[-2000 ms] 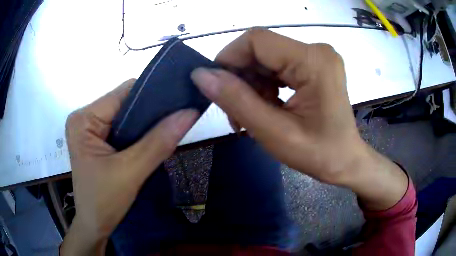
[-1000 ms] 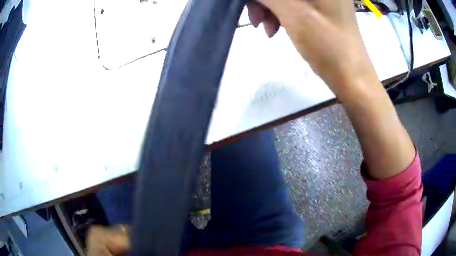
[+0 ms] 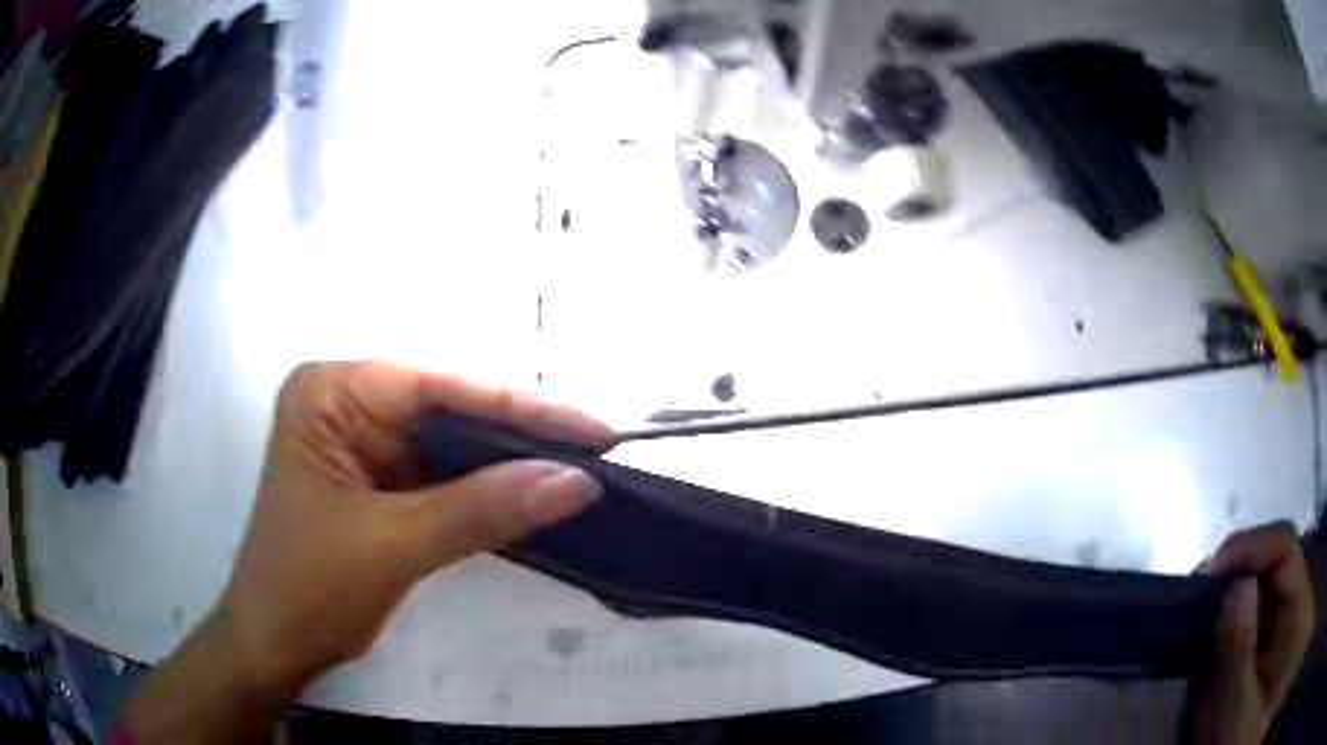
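Note:
A dark denim waistband piece (image 3: 873, 582) is stretched across the near part of the white table, with a pale stitch line along its lower edge. My left hand (image 3: 393, 510) grips its left end between thumb and fingers, thumb on top. My right hand (image 3: 1259, 619) pinches its right end near the right rim of the picture. Part of the under layer shows below the strip near my left hand.
A waistband bundle (image 3: 131, 233) lies at the left. The needle plate (image 3: 757, 204), a round bed cover (image 3: 840, 224) and blurred machine parts are at the top. A dark cloth piece (image 3: 1084, 131) and a yellow-handled tool (image 3: 1263, 313) lie at the right.
The view has shifted to show the machine bed and bundle. The strip, upright and close before, now lies crosswise between my hands. My left hand has moved up from the lower edge, my right hand down and right.

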